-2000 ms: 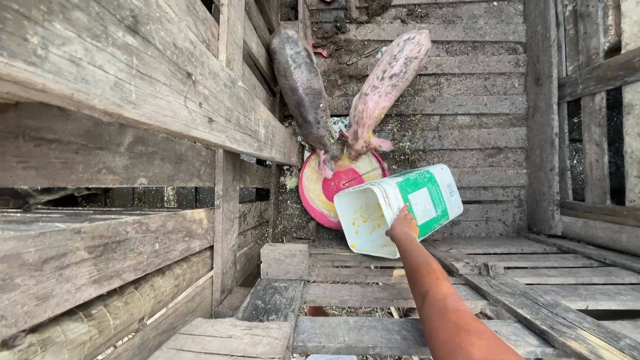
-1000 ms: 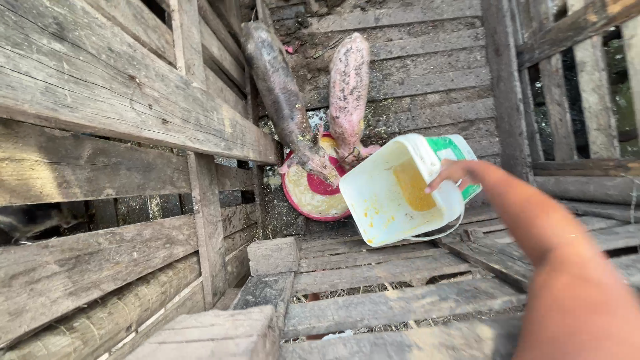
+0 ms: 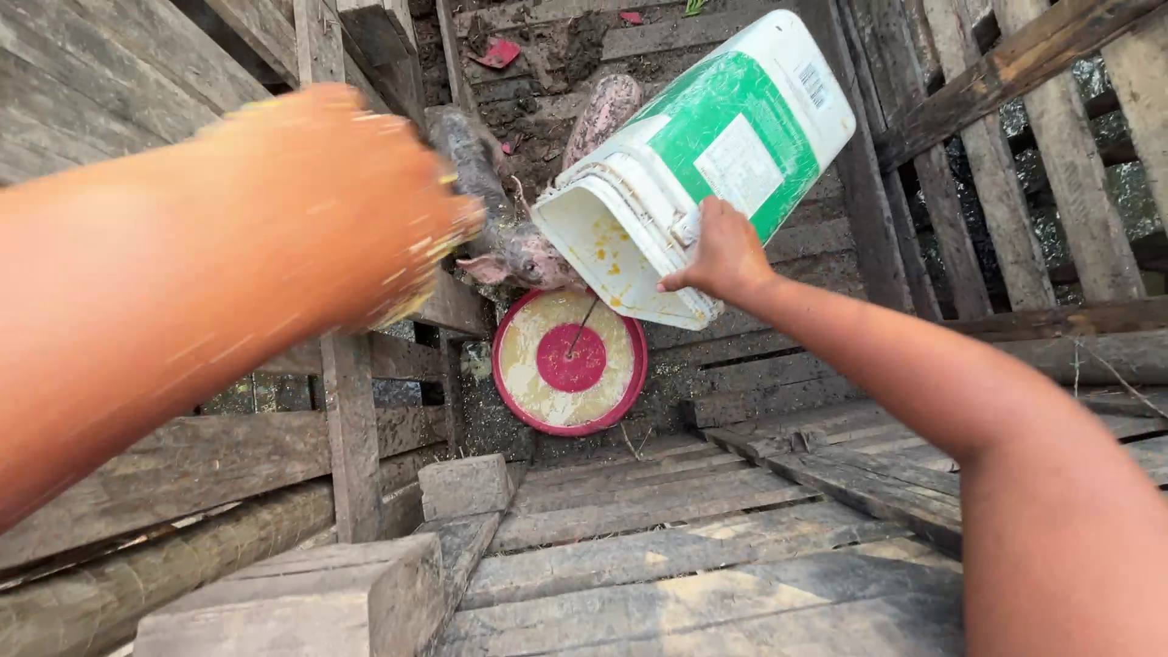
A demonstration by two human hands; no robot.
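Note:
My right hand (image 3: pixel 725 251) grips the rim of a white plastic bucket (image 3: pixel 639 196) with a green printed side. The bucket is tipped, its mouth facing down and left, with yellow bits stuck inside. Below its mouth lies a round red feeding pan (image 3: pixel 499 365) holding pale, wet feed around a red centre. My left hand (image 3: pixel 365 201), blurred and smeared with yellow mash, is raised at the left; its fingers are too blurred to read. Between the hands a dark grey pig (image 3: pixel 474 173) has its head beside the pan. A pink, speckled pig (image 3: pixel 602 109) is partly hidden behind the bucket.
Wooden rails and posts (image 3: pixel 351 429) form the pen's left side, and a slatted fence (image 3: pixel 985 192) stands at the right. A wooden block (image 3: pixel 465 486) sits near the weathered planks (image 3: pixel 639 584) in front. Red scraps (image 3: pixel 497 53) lie on the muddy floor behind the pigs.
My left hand has come into view at the left. The bucket has tipped further, its base now raised toward the upper right, and it now covers part of the pink pig.

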